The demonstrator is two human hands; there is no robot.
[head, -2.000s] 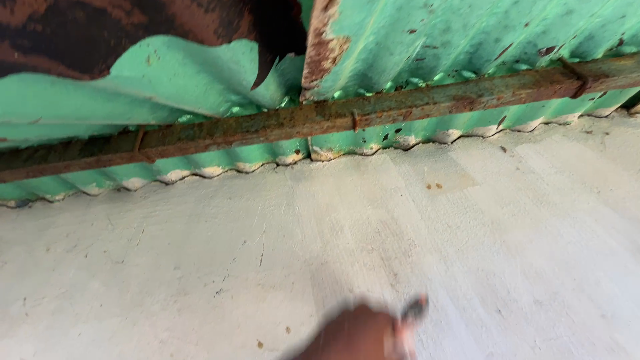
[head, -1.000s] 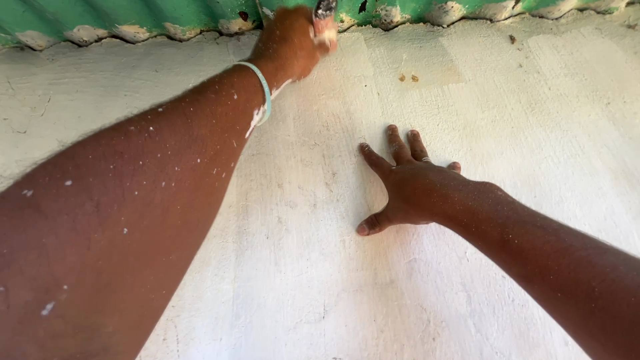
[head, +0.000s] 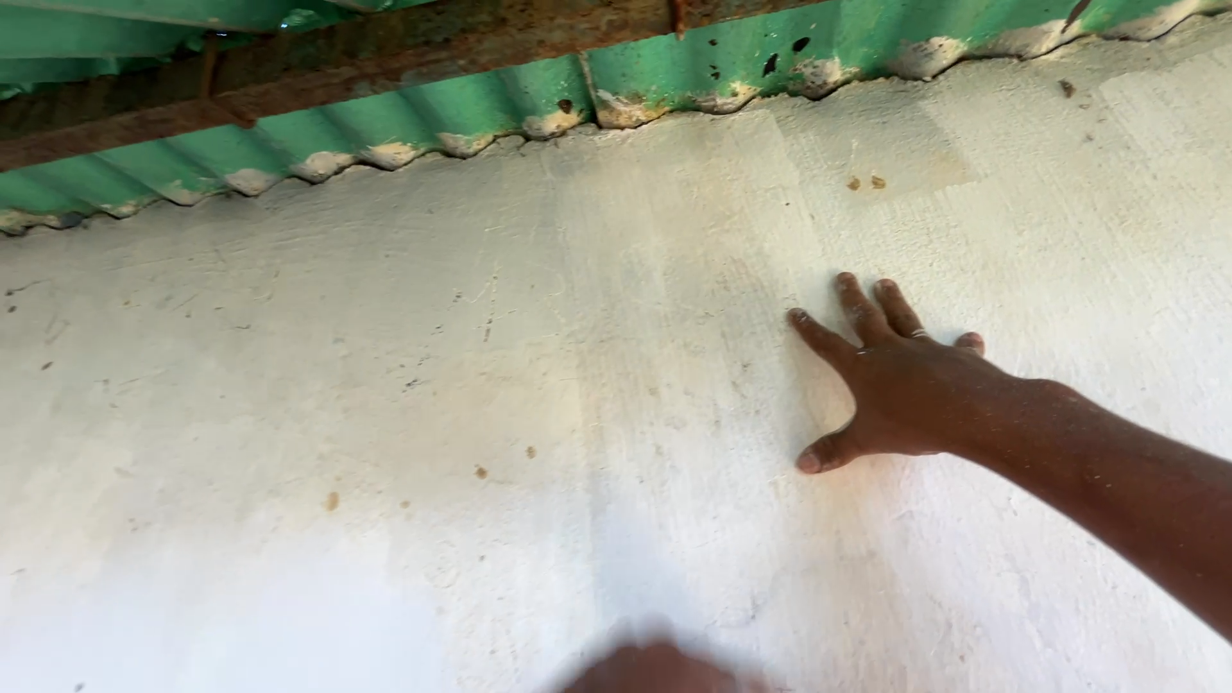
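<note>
My right hand (head: 890,390) lies flat on a white-painted wall (head: 577,385), palm against it, fingers spread and thumb pointing down to the left. Nothing is held in it. At the bottom edge, only a blurred part of my left hand (head: 659,669) shows; its fingers and anything in its grip are hidden or out of the frame. The wall's paint looks streaky, with greyer areas near the top and small brown spots around the middle.
Green corrugated metal sheeting (head: 385,125) meets the wall's top along a wavy, rough edge. A rusty metal bar (head: 404,58) crosses in front of the sheeting at the upper left, with thin rusty ties around it.
My left hand, at the wall's top edge with a small tool in its grip one second ago, is now low in view. My right hand stays on the wall. The view has shifted.
</note>
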